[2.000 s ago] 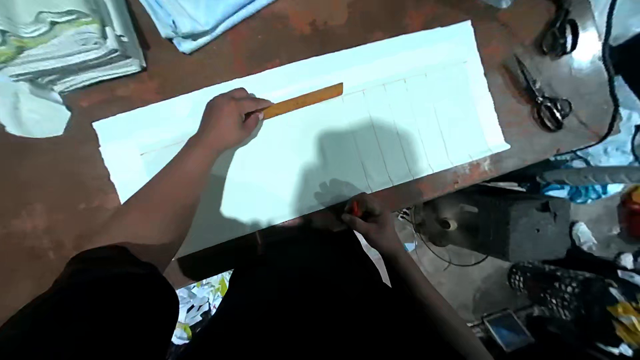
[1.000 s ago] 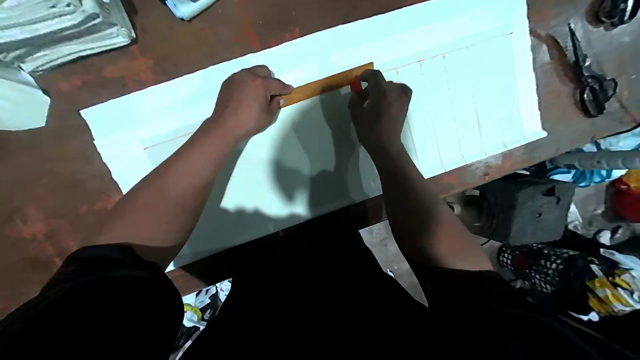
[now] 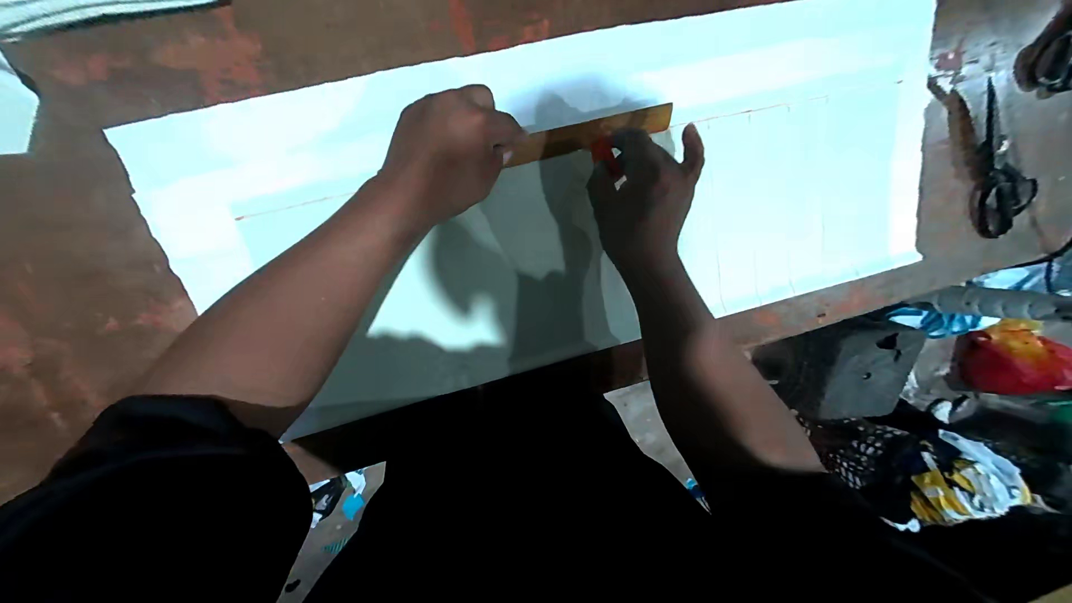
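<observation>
A long white sheet [image 3: 335, 134], perhaps fabric or paper, lies slanted over the table, with a thin red line along its upper part and several faint cross lines at its right. On it rests a yellowish-brown ruler [image 3: 565, 138]. My left hand [image 3: 452, 151] holds the ruler's left end, fingers curled over it. Close to the ruler's lower edge, toward its right end, my right hand [image 3: 645, 188] pinches a small red marking tool [image 3: 606, 161], whose tip is hard to make out. Shadows of my arms fall across the sheet.
Black-handled scissors [image 3: 997, 188] lie on the brown table [image 3: 92, 209] right of the sheet, another dark-handled tool [image 3: 1053, 63] beyond them. Folded cloth [image 3: 100, 12] sits at the top left. Below the table's right edge are a dark box-like object [image 3: 863, 377] and a red bag [image 3: 1013, 360].
My right hand has come up from the sheet's near edge to the ruler, bringing the red tool. The ruler and my left hand have moved right along the sheet. The view has shifted closer.
</observation>
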